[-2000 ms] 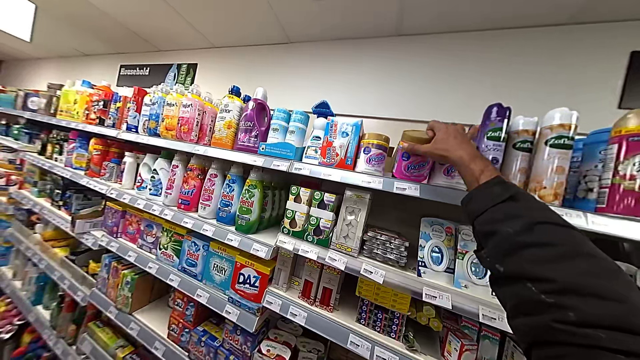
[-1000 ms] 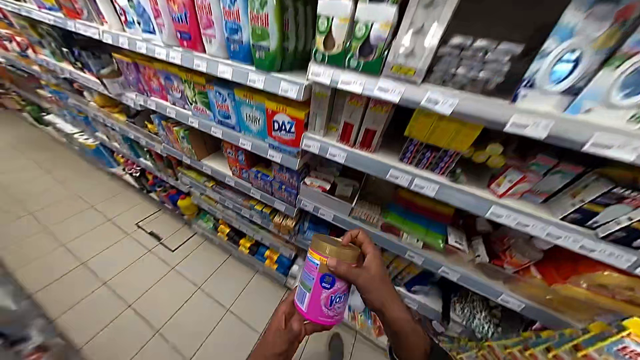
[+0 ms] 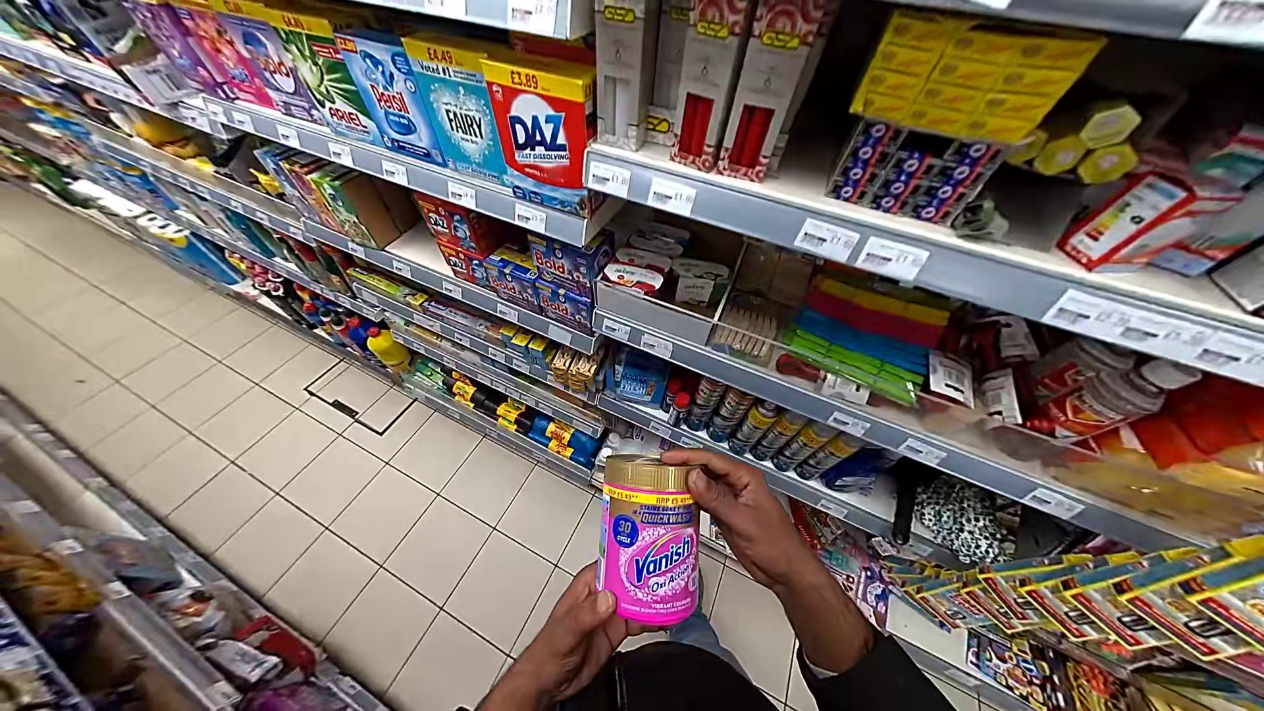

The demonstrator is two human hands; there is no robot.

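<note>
A pink Vanish Oxi Action tub [image 3: 649, 553] with a gold screw lid is held upright between both hands, its front label facing me. My left hand [image 3: 575, 632] cups the lower left side and base, the thumb on the label's lower edge. My right hand [image 3: 746, 509] grips the lid and upper right side, with fingers at the lid's rim. The lid is on the tub. Some of the fingers behind the tub are hidden.
Shop shelving [image 3: 711, 202] runs along the right, holding a Daz box [image 3: 538, 123], spray cans [image 3: 755, 425] and coloured cloths [image 3: 869, 331]. Card packs [image 3: 1086, 592] stick out at lower right. Another shelf unit [image 3: 128, 612] borders the tiled floor [image 3: 395, 523] at lower left.
Two seconds ago my right hand was at the tubs on the top shelf; now a pink tub is in both hands. The view has tilted down. Since one second ago the tub's label has turned more towards me.
</note>
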